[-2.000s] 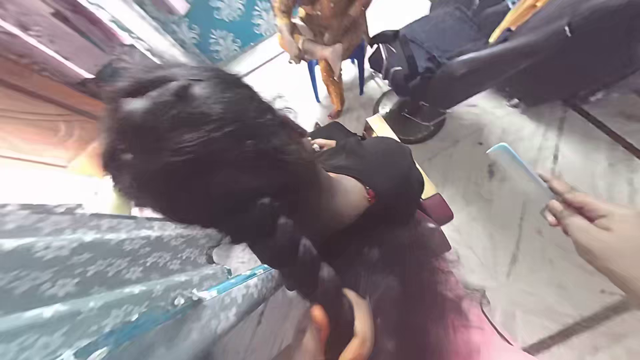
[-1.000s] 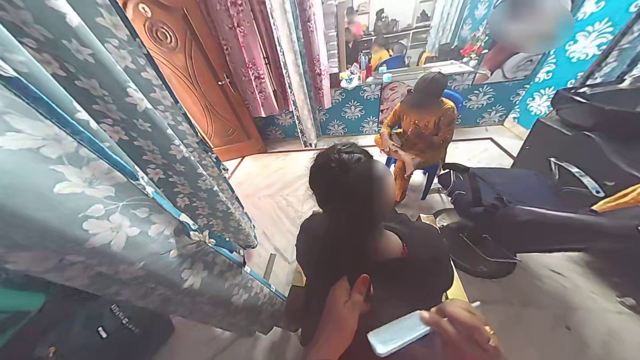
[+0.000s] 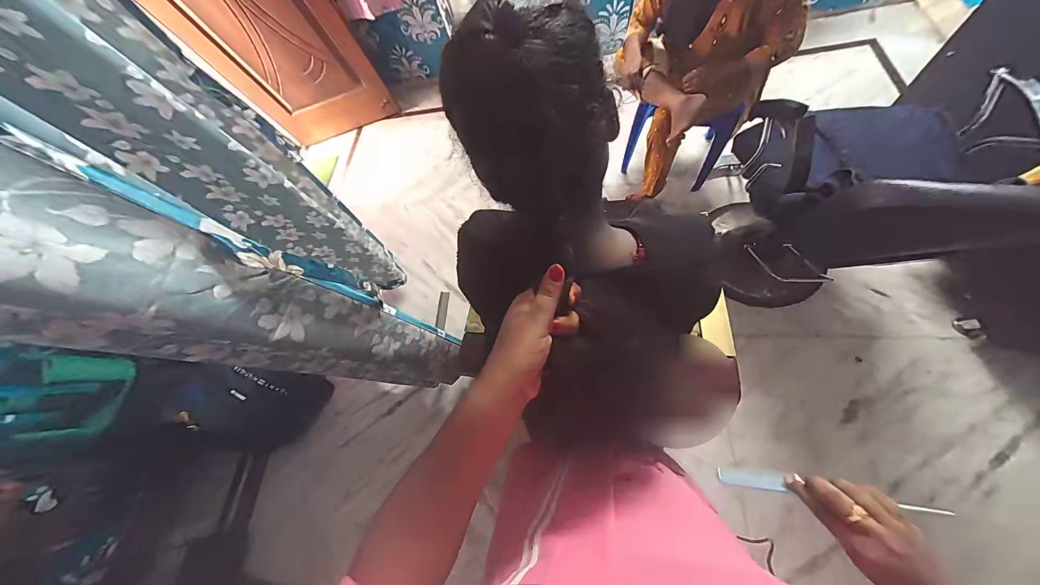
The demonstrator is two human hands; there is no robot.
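Observation:
A person in a black top sits with their back to me, their long dark hair (image 3: 528, 106) hanging down behind. My left hand (image 3: 540, 325) is closed around the gathered hair at the upper back, thumb uppermost. Below that grip the loose lengths spread over the back. Off to the lower right, apart from the hair, my right hand (image 3: 865, 516) holds a pale blue rat-tail comb (image 3: 751, 479); its thin tail sticks out to the right past the fingers. Whether the comb's teeth face up or down cannot be told.
Floral curtains (image 3: 203, 195) hang at the left, with a dark bag (image 3: 236, 402) beneath. Behind stands a carved wooden door (image 3: 301, 65). Another person (image 3: 715, 57) sits on a blue chair (image 3: 719, 138) ahead. At the right is a black salon chair (image 3: 886, 154) on the marble floor.
My right hand with the comb has moved away from the hair to the lower right since one second ago. My left hand stays on the hair. The view has tilted down.

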